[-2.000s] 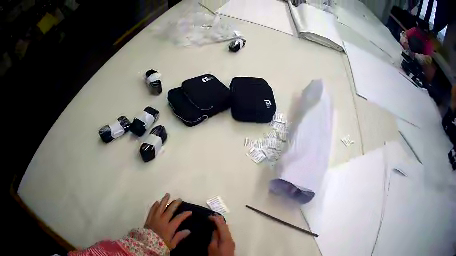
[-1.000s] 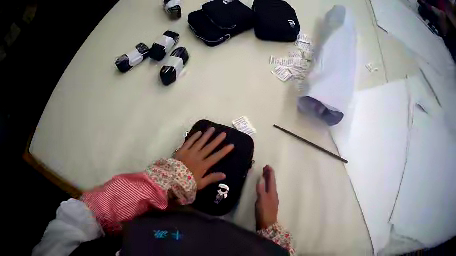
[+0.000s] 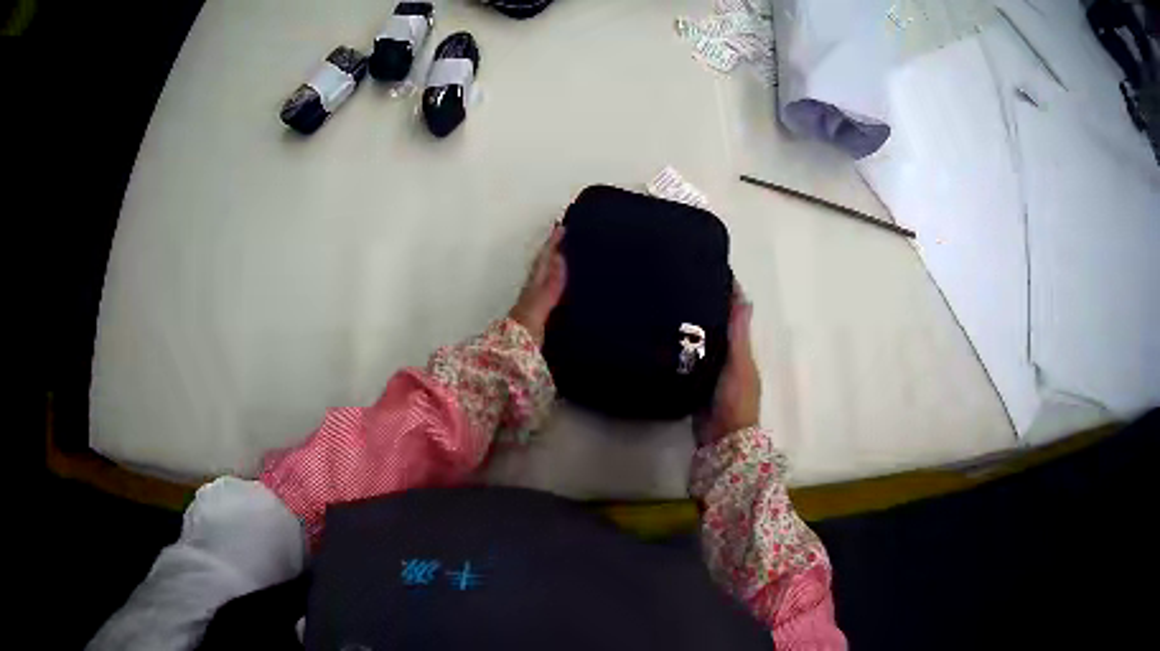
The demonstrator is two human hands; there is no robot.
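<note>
A black crossbody bag (image 3: 642,286) with a small white figure logo at its lower right lies near the table's front edge. My left hand (image 3: 545,282) holds its left side. My right hand (image 3: 735,375) holds its right side, the fingers partly hidden by the bag. A silica gel sachet (image 3: 677,187) lies at the bag's top edge, partly covered by it.
A thin brown stick (image 3: 827,206) lies right of the bag. Rolled paper stuffing (image 3: 833,76) and a pile of sachets (image 3: 731,36) lie beyond. Bundled straps (image 3: 450,84) lie at far left. White paper sheets (image 3: 973,191) cover the right.
My left hand has moved from the bag's face to its left side. My right hand has come from beside the bag onto its right side. The view has shifted, and the bag sits straighter.
</note>
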